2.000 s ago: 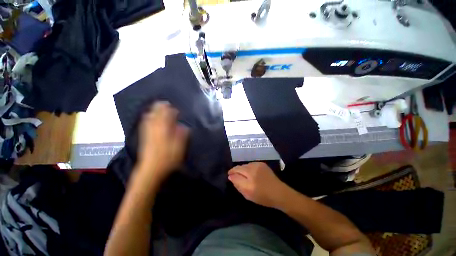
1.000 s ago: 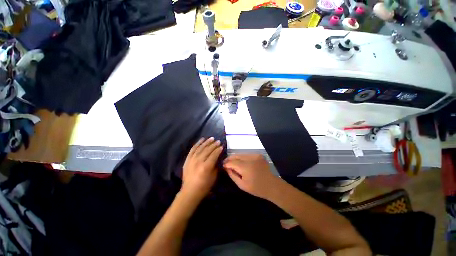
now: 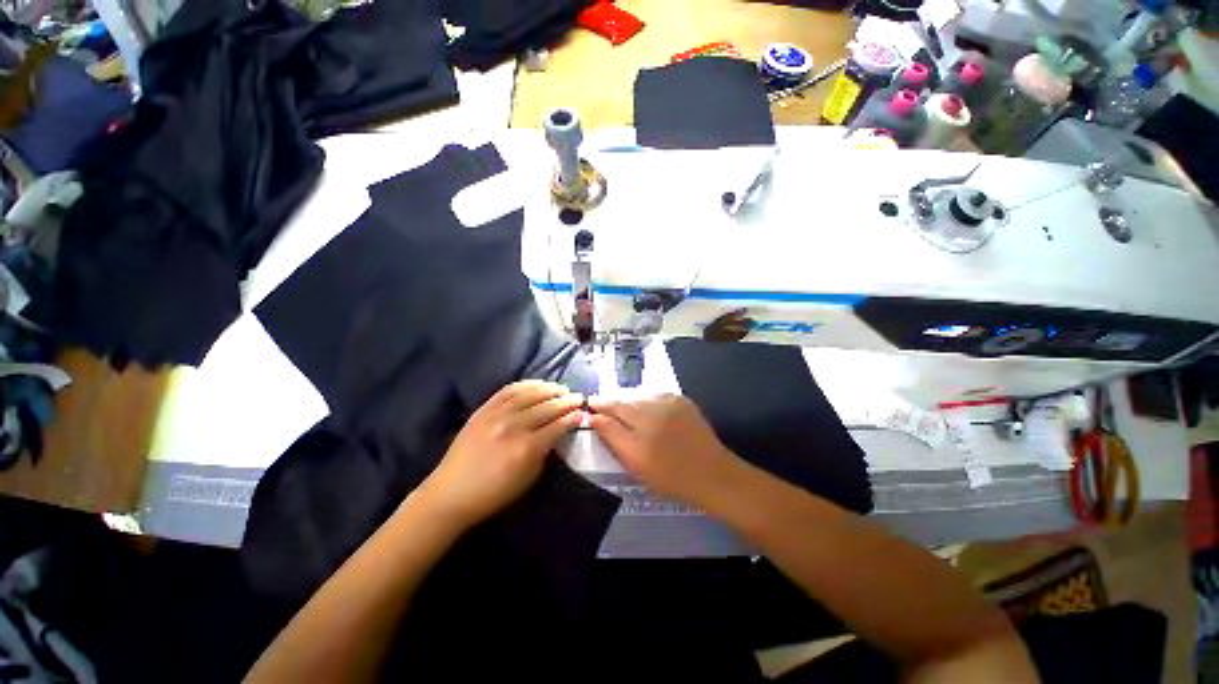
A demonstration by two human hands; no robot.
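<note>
A large black garment panel (image 3: 415, 314) lies left of and below the needle, with its lower part hanging over the front edge. My left hand (image 3: 515, 434) lies on the panel with its fingertips pinching the cloth edge just in front of the presser foot (image 3: 630, 364). My right hand (image 3: 662, 448) meets it there, thumb and fingers closed at the same edge. The fingertips nearly touch, and the cloth between them is mostly hidden. The white sewing machine (image 3: 802, 241) stands behind. Narrow black cut pieces (image 3: 775, 401) lie right of the needle, partly under my right forearm.
A crumpled black pile (image 3: 201, 174) lies upper left. A square black piece (image 3: 703, 103) and a blue and white roll (image 3: 786, 60) lie behind the machine. Scissors (image 3: 1103, 477) and white labels (image 3: 973, 448) are at the right, thread cones (image 3: 946, 118) at upper right.
Both hands have moved up towards the presser foot and come together at the cloth edge. The panel has shifted back and left, and its lower corner now shows below the hands. The view has tilted up.
</note>
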